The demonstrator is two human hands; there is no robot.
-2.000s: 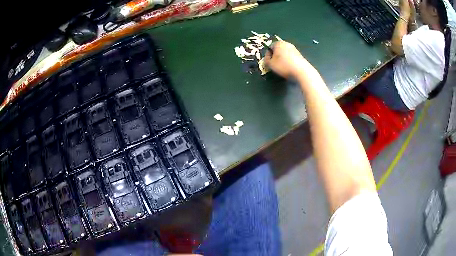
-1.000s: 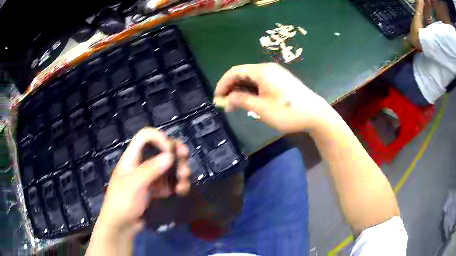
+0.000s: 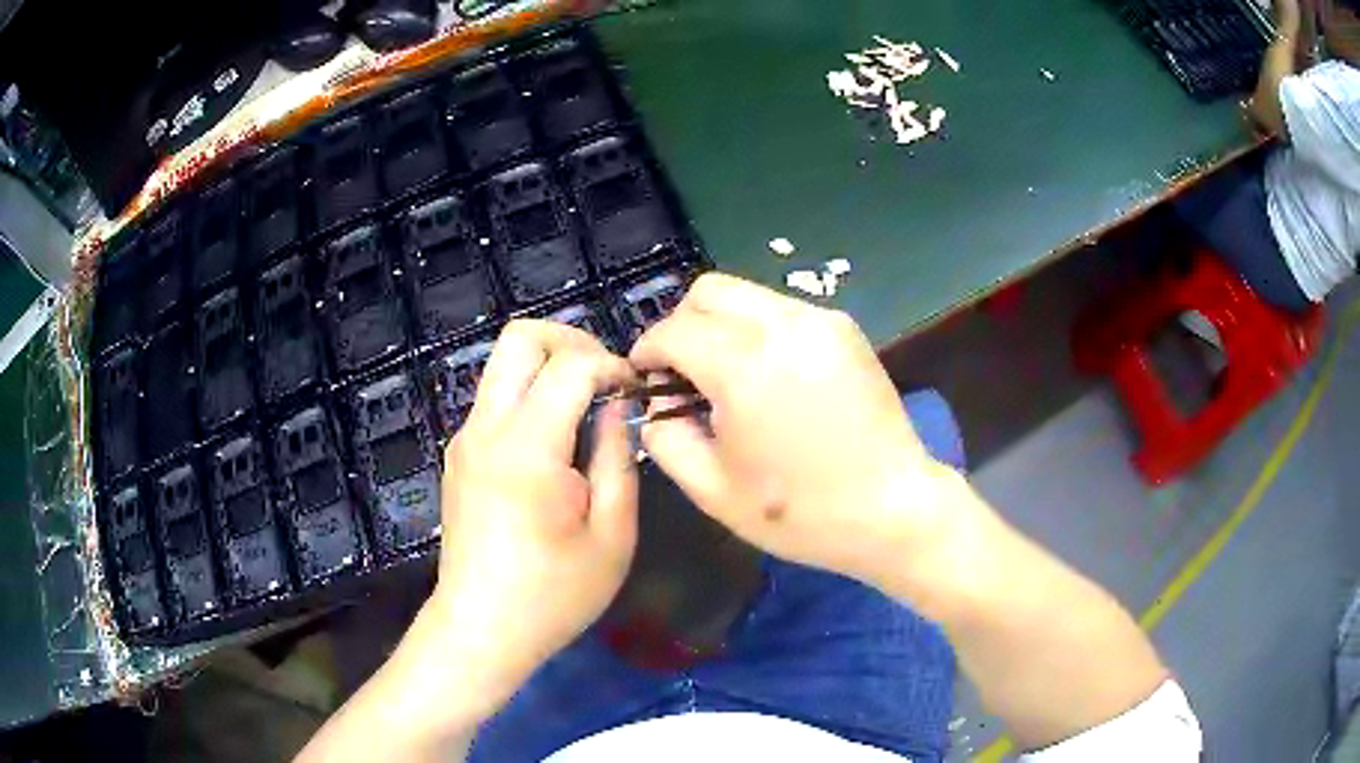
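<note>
My left hand and my right hand are together over the front right part of the black blister tray. My left hand is closed around a dark part, likely a phone housing, mostly hidden by the fingers. My right hand pinches the dark, thin tweezers against its upper side. The tray has three rows of pockets with black housings in them. A larger pile of pale slips and a smaller pile lie on the green mat right of the tray.
A second black tray lies at the far right by a seated person. A red stool stands beyond the bench edge. Orange and white tape and dark equipment run along the back. Clear film is left of the tray.
My right hand has moved from the pale pile back over the tray and now meets my left hand, which came into view. The camera view has shifted, moving the tray right.
</note>
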